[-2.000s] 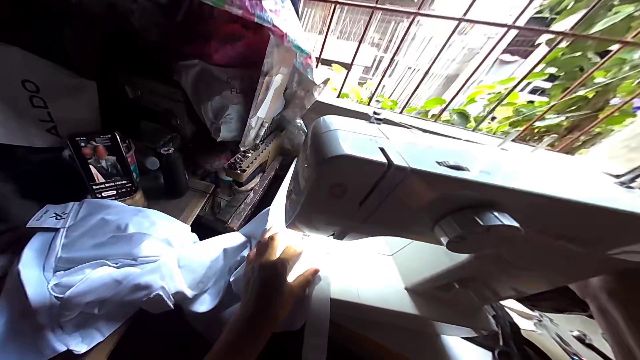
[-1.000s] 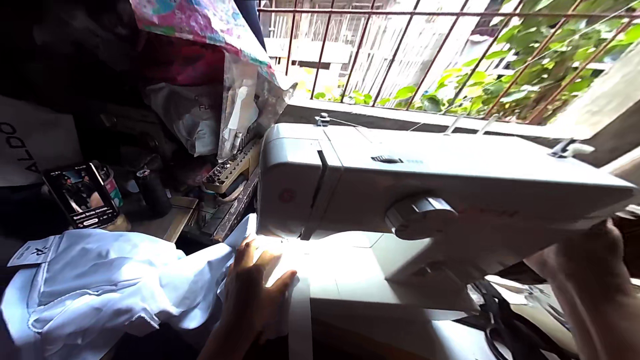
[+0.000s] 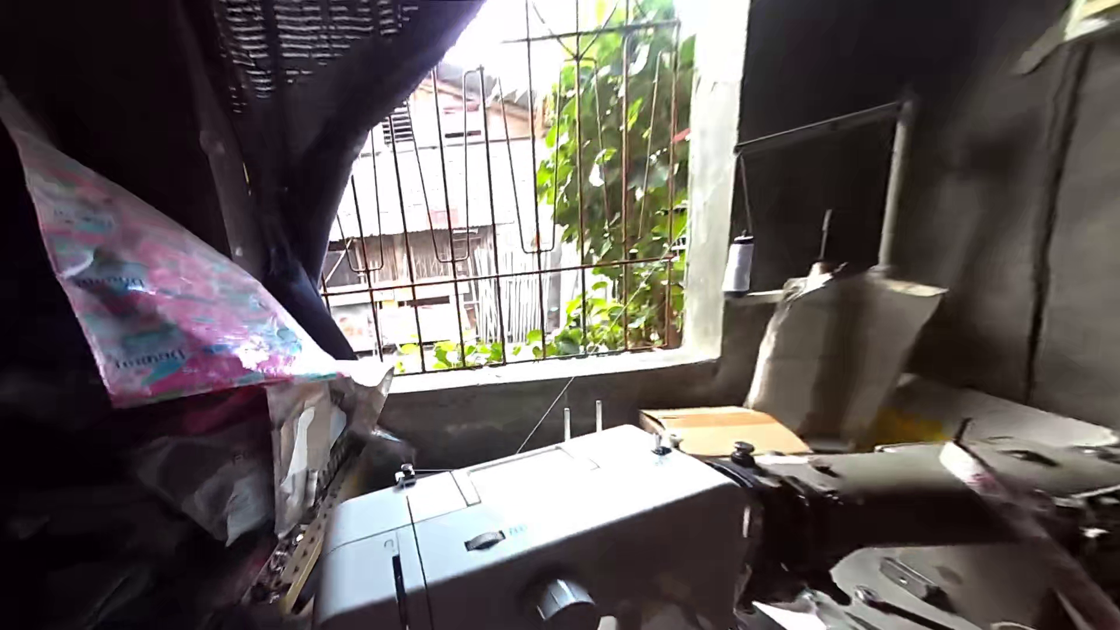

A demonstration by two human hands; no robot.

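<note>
Neither my left hand nor my right hand shows in the head view at this moment. A white sewing machine [image 3: 560,516] fills the lower middle, cut off by the bottom edge, with its dial [image 3: 564,600] on the front. A thread runs from the machine's top up toward the window. The needle area and the cloth seen earlier are out of view. To the right of it stands a second, darker sewing machine [image 3: 875,499], partly blurred.
Behind is a barred window [image 3: 525,219]. A colourful plastic bag [image 3: 175,289] hangs at left. A cardboard box [image 3: 726,429], a pale paper bag [image 3: 831,350] and a hanging thread spool [image 3: 738,264] are behind at right.
The view has swung strongly upward and to the right. My left hand at the needle area, my right hand at the machine's right end and the white cloth have left the view.
</note>
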